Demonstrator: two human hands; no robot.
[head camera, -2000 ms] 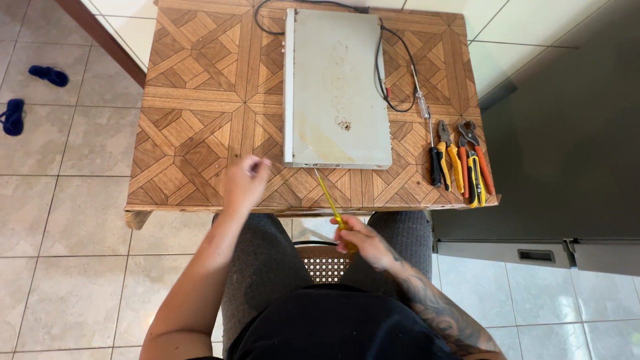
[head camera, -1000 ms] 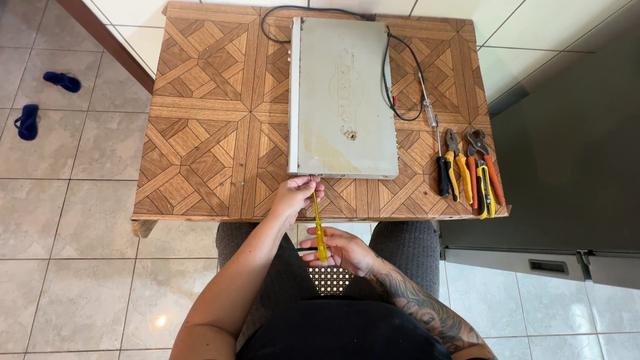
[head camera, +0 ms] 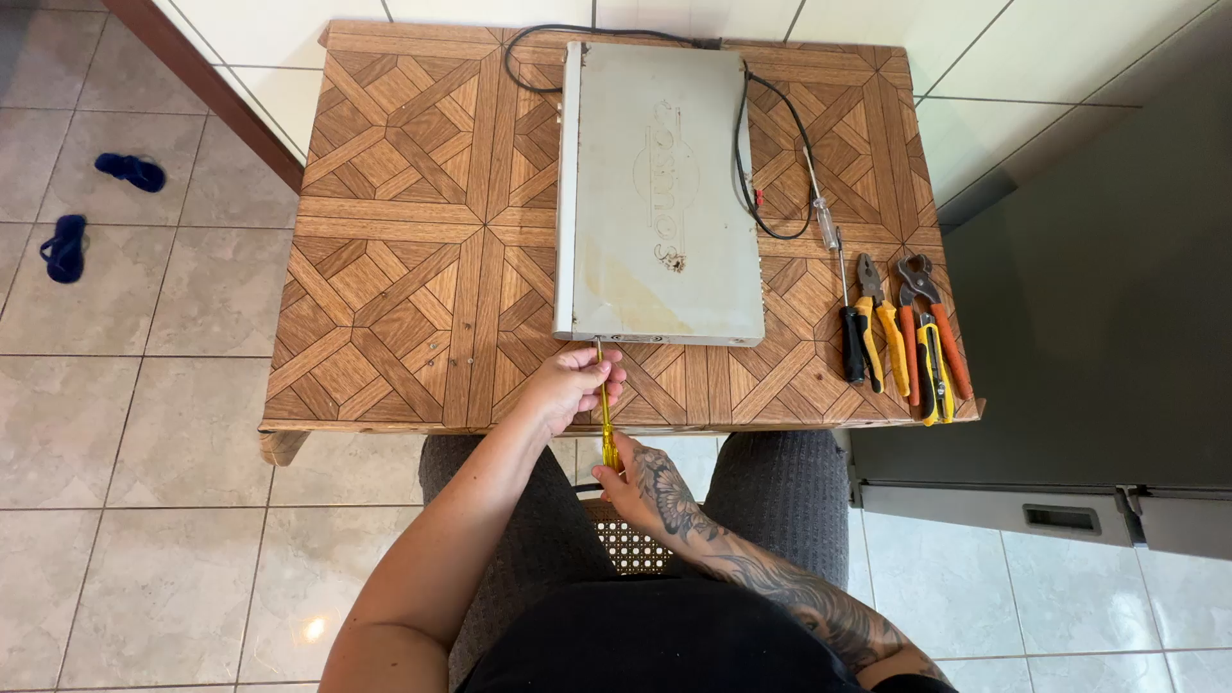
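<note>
A flat grey metal device case (head camera: 664, 192), rust-marked and stained, lies on the table with its narrow side toward me. My right hand (head camera: 621, 474) grips the yellow handle of a screwdriver (head camera: 606, 423) below the table's front edge. The shaft points away from me, and its tip meets the near side of the case close to the left corner. My left hand (head camera: 577, 383) holds the shaft between thumb and fingers just short of the case. Whether the tip sits in a screw is too small to tell.
Right of the case lie a black cable (head camera: 789, 111), a clear-handled tester screwdriver (head camera: 825, 221), a black-handled screwdriver (head camera: 852, 342), yellow-handled pliers (head camera: 884, 327), orange-handled pincers (head camera: 948, 337) and a yellow utility knife (head camera: 932, 380). Small screws (head camera: 432, 362) dot the wood-patterned tabletop (head camera: 385, 289).
Two seconds ago my left hand was apart from the screwdriver, left of the case's near corner; it has moved right onto the shaft. My right hand has closed around the handle since one second ago.
</note>
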